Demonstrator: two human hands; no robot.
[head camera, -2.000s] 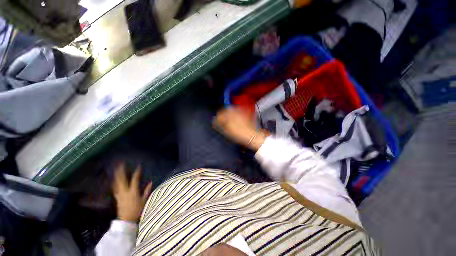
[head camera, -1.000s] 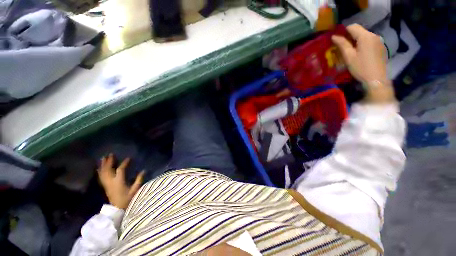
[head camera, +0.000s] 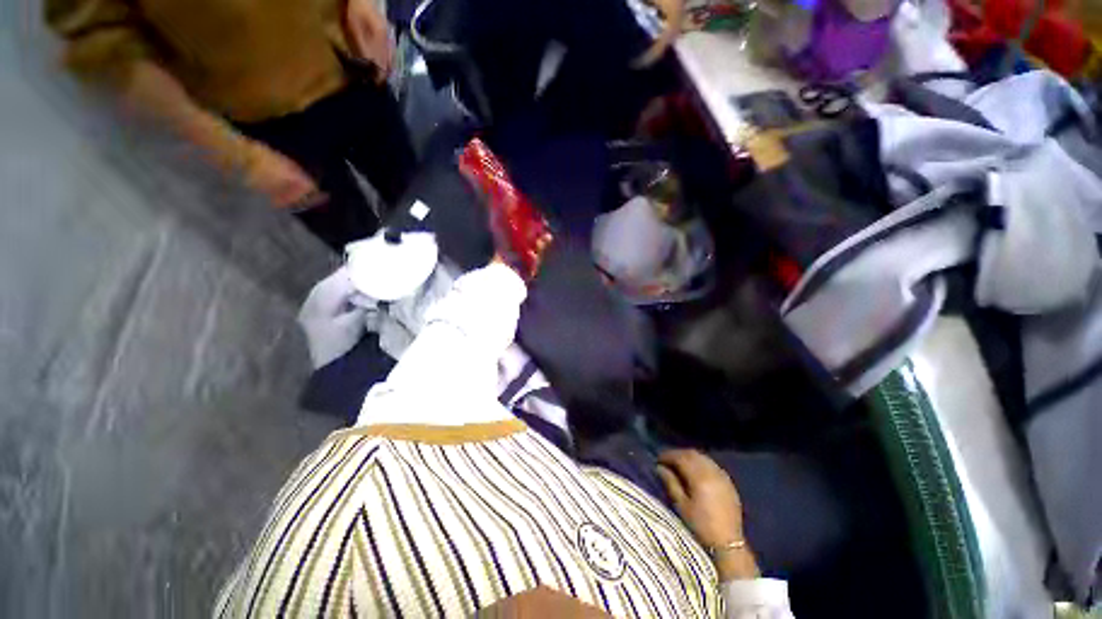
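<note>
A shiny red packet (head camera: 505, 208) is at the end of my outstretched left sleeve. My left hand (head camera: 532, 256) is mostly hidden by the sleeve and packet; it holds the packet's near end. My right hand (head camera: 708, 498) lies low beside my striped top, over dark cloth, its fingers a little apart and holding nothing that I can see.
A person in a brown top (head camera: 260, 55) stands at the upper left, one hand hanging. Pale grey and dark garments (head camera: 1027, 242) drape over the green-edged table (head camera: 924, 484) at right. A purple machine (head camera: 840, 46) is at the back. A white round object (head camera: 393, 266) lies left of my sleeve.
The view has swung left, away from the blue bin. The red packet has passed from my right hand to my left. My right hand is now low, near my lap.
</note>
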